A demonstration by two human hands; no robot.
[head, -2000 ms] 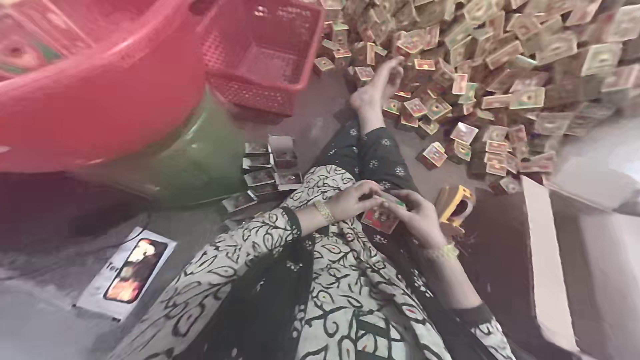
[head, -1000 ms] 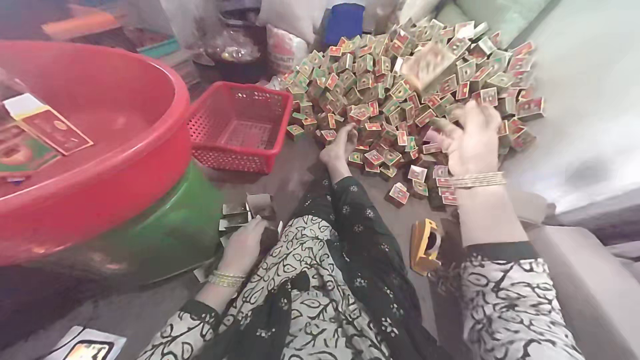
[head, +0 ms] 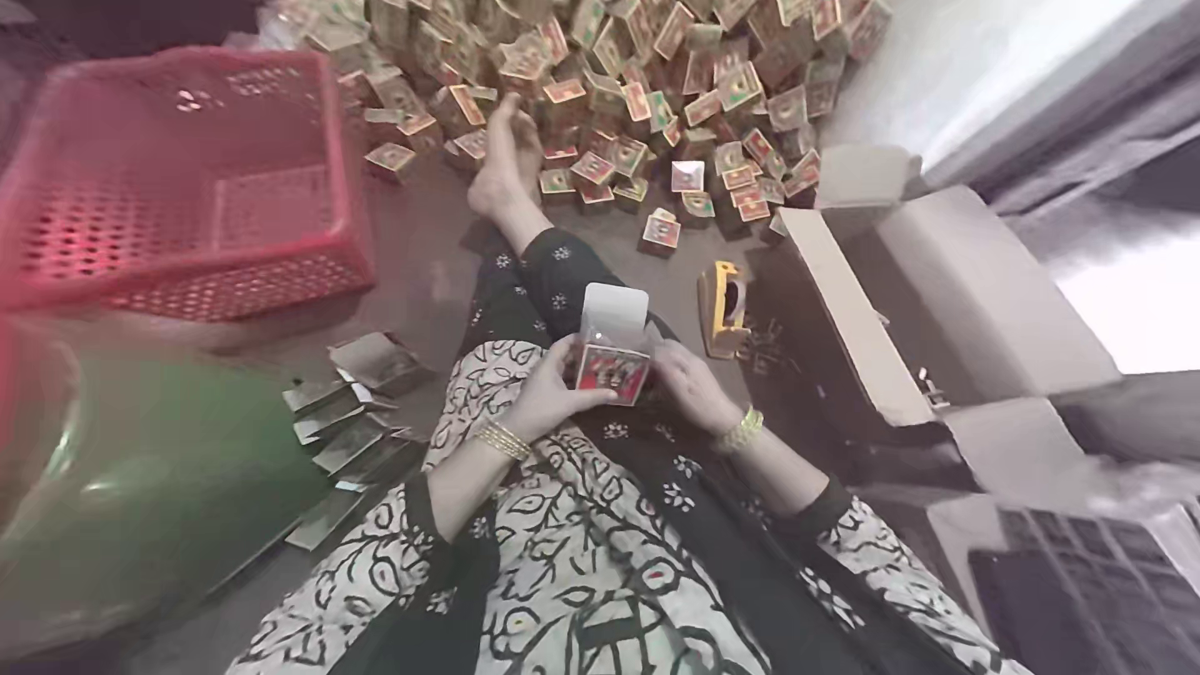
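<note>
Above my lap, my left hand (head: 558, 389) grips a small printed cardboard box (head: 613, 371) whose pale top flap stands raised. The thumb lies across its lower front. Against the box's right side rests my right hand (head: 696, 386), its fingers partly hidden behind the box. Several unfolded small cartons (head: 352, 427) lie stacked on the floor left of my leg. Beyond my bare foot spreads a large heap of small printed boxes (head: 600, 122). A yellow tape dispenser (head: 723, 309) is on the floor to the right of my knee.
At the upper left is a red plastic basket (head: 352, 216) with perforated sides. A shiny green tub (head: 159, 469) fills the lower left. On the right stands a large open cardboard box (head: 858, 319) with its flaps spread. A single printed box (head: 661, 231) lies near my foot.
My right hand has come back from the heap to my lap, and my left hand from the cartons at the left. A box with a raised flap is now held between them. The view has shifted.
</note>
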